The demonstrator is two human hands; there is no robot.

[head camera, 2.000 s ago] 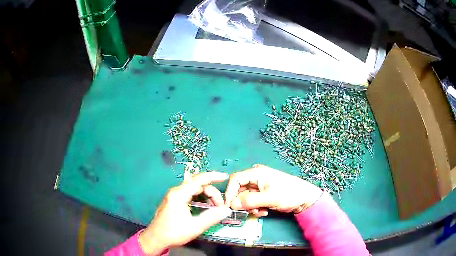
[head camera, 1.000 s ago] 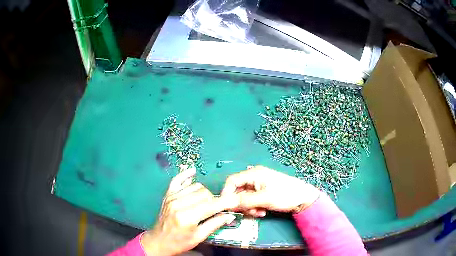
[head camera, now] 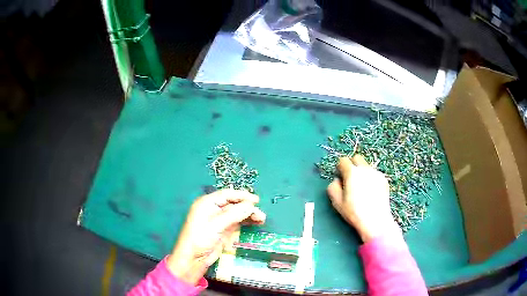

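Note:
The green circuit board (head camera: 271,243) lies at the near table edge between pale cream strips (head camera: 307,231), with a dark reddish block (head camera: 281,265) near its right side. My left hand (head camera: 216,228) is over the board's left end, thumb and fingertips close together; whether they hold a part is too small to tell. My right hand (head camera: 365,193) has its fingertips at the left edge of the large component pile (head camera: 399,150); its grip is unclear. The small component pile (head camera: 230,167) lies just beyond my left hand.
A single leaded component (head camera: 279,198) lies between the piles. An open cardboard carton (head camera: 479,162) stands at the right. A silver-grey frame (head camera: 323,87) with a crumpled clear plastic bag (head camera: 280,32) is at the back. A green post (head camera: 136,46) stands at the back left.
My right hand has moved from the board, right and away from me, to the large pile. My left hand has drawn back from the board's middle, uncovering it. The camera view has shifted slightly.

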